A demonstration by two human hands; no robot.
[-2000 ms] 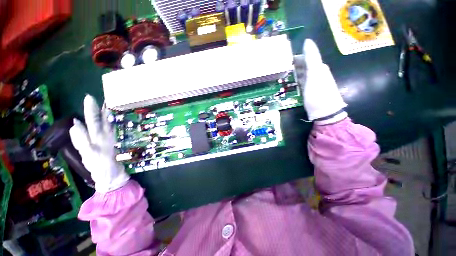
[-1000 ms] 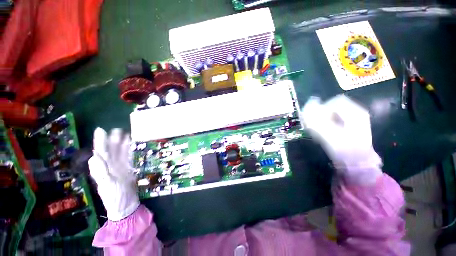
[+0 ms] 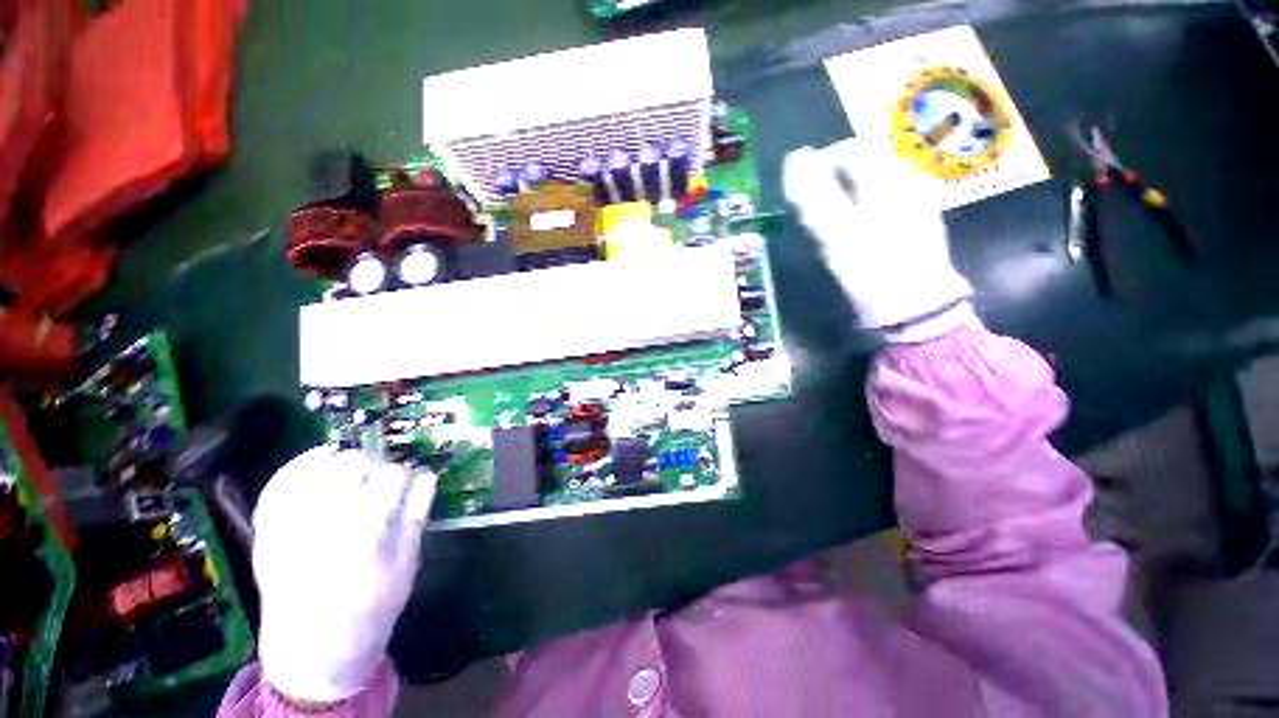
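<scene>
A large green power circuit board lies component side up on the dark green bench. It carries a long white heat sink, a shorter finned heat sink, two copper-red inductors, a brown-gold transformer and upright capacitors. My gloved left hand is over the board's near left corner, fingers curled; its fingertips are too blurred to show whether they grip anything. My gloved right hand is off the board's right side, beside the white card, fingers partly curled, with nothing visible in it.
A white card with a yellow ring lies at the upper right, with cutters and a thin metal strip beside it. Red slabs are at the far left. More boards and a dark tool are at the left.
My left hand has moved nearer the board's near left corner and its fingers have curled. My right hand has moved up from the board's right edge towards the card. The board sits slightly further left in view.
</scene>
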